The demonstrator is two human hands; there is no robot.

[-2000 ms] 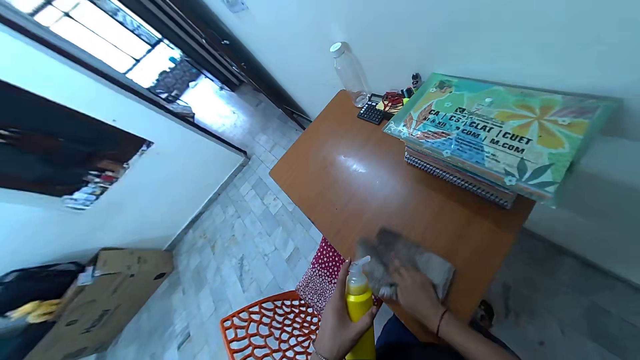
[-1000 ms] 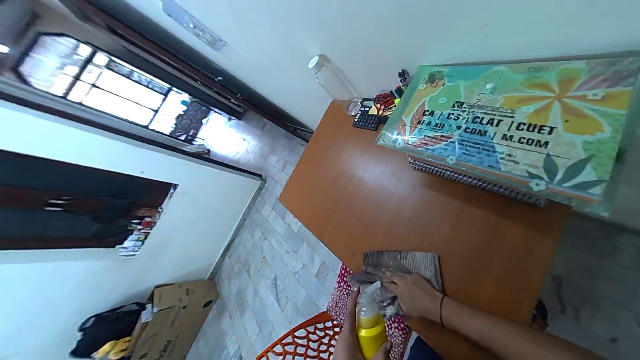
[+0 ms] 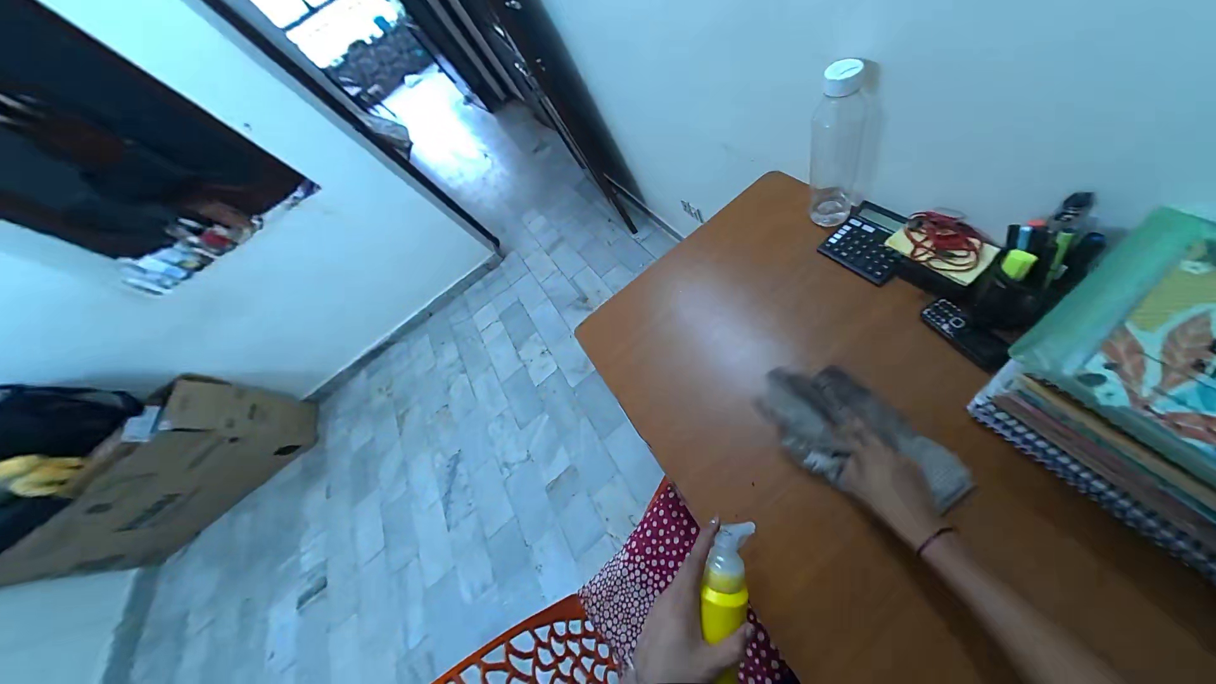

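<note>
My left hand (image 3: 679,622) is wrapped around a yellow pump bottle (image 3: 724,603) with a clear top, beside the near edge of the wooden table (image 3: 703,380). Flat on a grey cloth (image 3: 936,465), my right hand (image 3: 879,470) presses it against the tabletop; the cloth is blurred at its far end. Whether the right fingers grip the cloth or only rest on it cannot be told.
Along the wall side stand a clear bottle (image 3: 836,142), a calculator (image 3: 863,245), a black remote or phone (image 3: 961,332), a pen holder (image 3: 1012,290) and stacked notebooks (image 3: 1092,475). An orange chair (image 3: 541,655) touches the near side. A cardboard box (image 3: 180,475) sits on the floor.
The right hand and cloth have moved from the table's near edge farther in over the tabletop, closer to the calculator. The left hand still holds the bottle. The view has shifted.
</note>
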